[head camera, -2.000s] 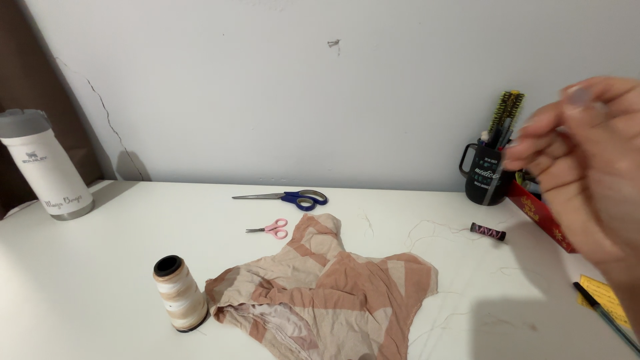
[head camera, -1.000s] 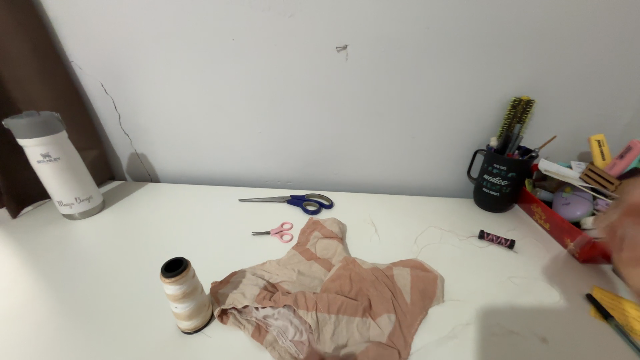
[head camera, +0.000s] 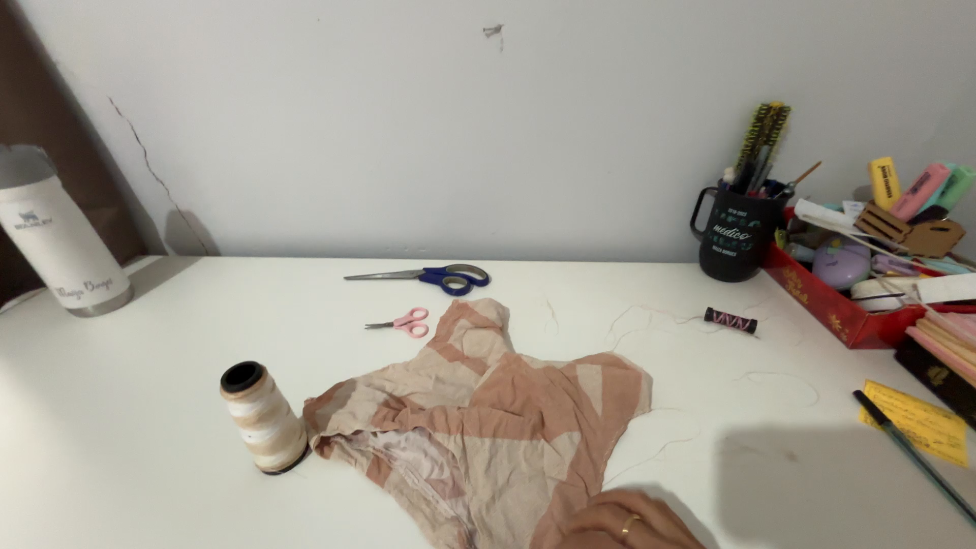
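Note:
A crumpled beige and brown cloth garment (head camera: 518, 427) lies on the white table. One hand (head camera: 629, 522), with a gold ring, is at the bottom edge over the garment's lower right part; its fingertips are hidden, and which hand it is cannot be told for certain, though it appears to be my right. No other hand shows. Left of the garment stands a cone of cream and white thread (head camera: 263, 419). Small pink scissors (head camera: 404, 323) and larger blue-handled scissors (head camera: 427, 277) lie behind it. A dark spool with pink thread (head camera: 730, 320) rests to the right, near loose threads.
A white tumbler (head camera: 65, 244) stands at the left. At the back right are a black mug (head camera: 736, 236) of pens and a brush, and a red box (head camera: 820, 305) of stationery. A pen (head camera: 911, 454) lies across a yellow note (head camera: 926, 427) bearing writing.
A raised hand was at the right two seconds ago, then blurred by the red box at the right edge. Now a hand is low at the garment. The garment and scissors lie as before.

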